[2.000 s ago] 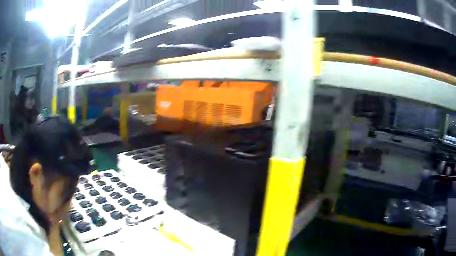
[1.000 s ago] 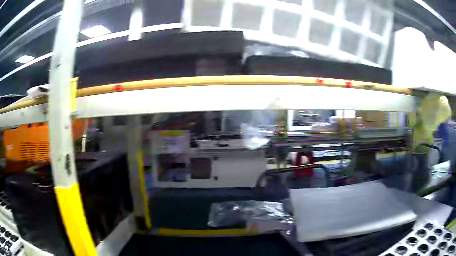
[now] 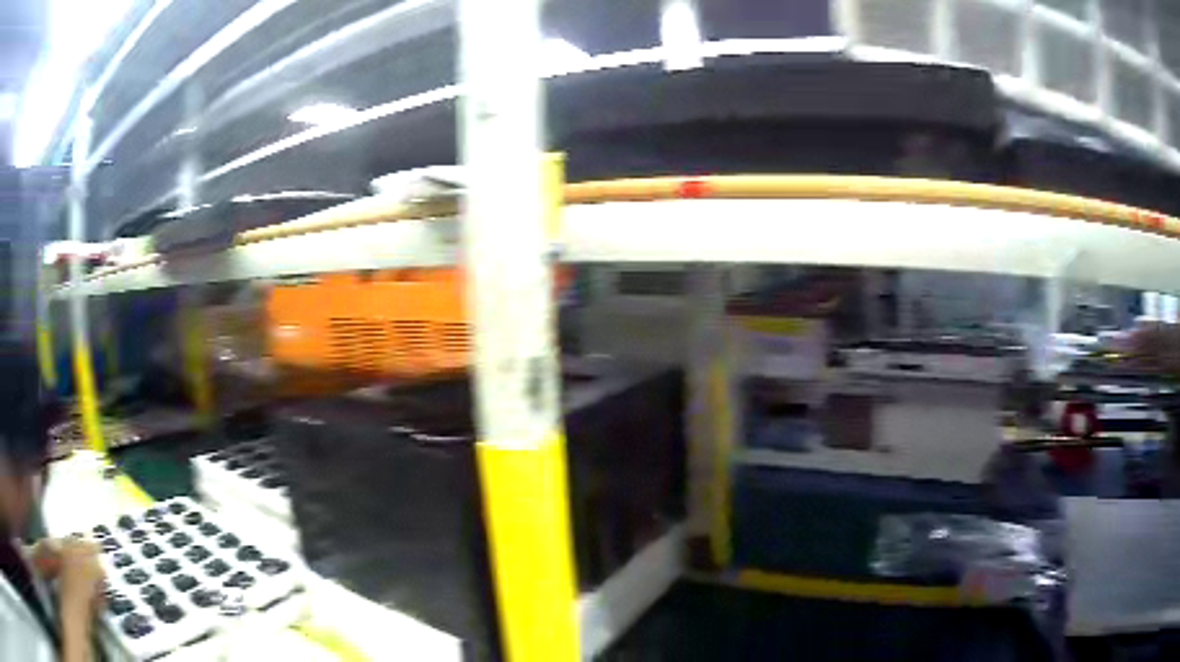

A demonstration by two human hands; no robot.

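Neither of my hands is in view. Nearest at the lower left lies a white foam tray (image 3: 194,623) with rows of round pockets filled with black discs. A second white tray (image 3: 233,481) with dark discs lies behind it. Another person's hand (image 3: 65,565) is at the left edge of the nearer tray; what it does there is too blurred to tell.
A white post with a yellow lower part (image 3: 531,543) stands in front of a large black box (image 3: 388,504). An orange vented machine (image 3: 369,323) is behind. A crinkled clear bag (image 3: 951,546) and a pale foam sheet (image 3: 1123,563) lie at the right.
The view swung right, then partly back left. The trays of discs at the left show again, and the foam sheet is now cut off at the right edge.
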